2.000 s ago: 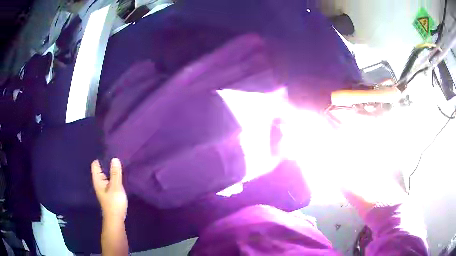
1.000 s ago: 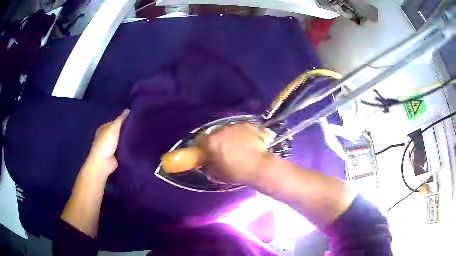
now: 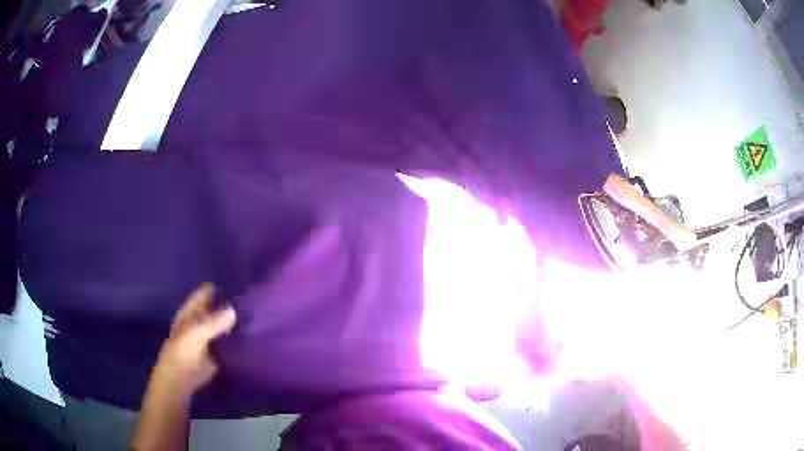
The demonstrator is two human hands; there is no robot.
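The dark purple garment [image 3: 353, 291] lies in blurred folds over the middle of the padded table. My left hand [image 3: 189, 343] is at its left edge, with thumb and fingers closed on the cloth; the hand is blurred. The steam iron [image 3: 630, 225] sits off the garment at the table's right edge, its orange handle [image 3: 651, 211] free of any hand. Strong white-purple glare covers the lower right. A faint pinkish shape there may be my right forearm, but my right hand cannot be made out.
The dark blue-violet table cover [image 3: 110, 238] ends in a rounded left end. A white strip [image 3: 166, 79] lies across the upper left. A dark pile [image 3: 31, 114] is at far left. A green warning sticker [image 3: 755, 154] and cables [image 3: 749, 264] are at right.
The iron has gone from the garment's middle to the right edge, and my right hand has left its handle. My left hand has moved lower and closed on the cloth. Glare has spread.
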